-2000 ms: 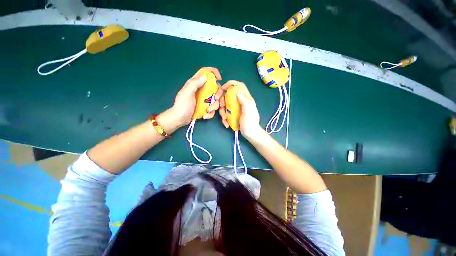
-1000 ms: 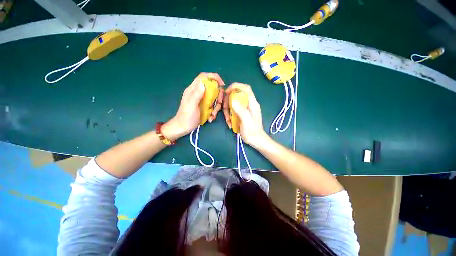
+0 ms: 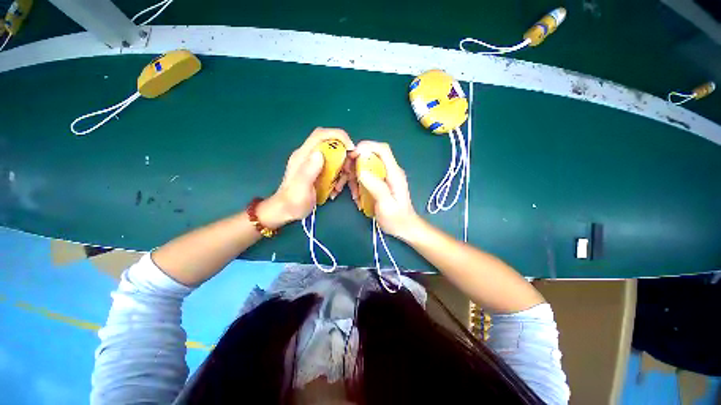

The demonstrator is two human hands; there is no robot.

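My left hand (image 3: 299,176) is shut on a yellow corded unit (image 3: 331,168), with small dark marks near its top and a white cord loop hanging down. My right hand (image 3: 395,190) is shut on another yellow corded unit (image 3: 369,183), its thumb across the face and a white loop hanging below. The two units are side by side, tilted slightly, with a small gap between their bodies; the fingertips meet near the top. Fingers hide parts of both. A round yellow pair (image 3: 439,101) with blue marks and white cords lies to the right, by the rail.
A side-lying yellow unit (image 3: 169,73) with a loop is at left by the pale rail (image 3: 316,49). Beyond the rail lie line units (image 3: 545,27). A dark block (image 3: 598,240) and white piece (image 3: 583,247) lie at right. A carton (image 3: 593,332) stands below the bench edge.
Both hands have moved slightly down towards me, and the units' faces are turned differently. Line units beyond the rail have shifted right. The view has shifted since the oldest frame.
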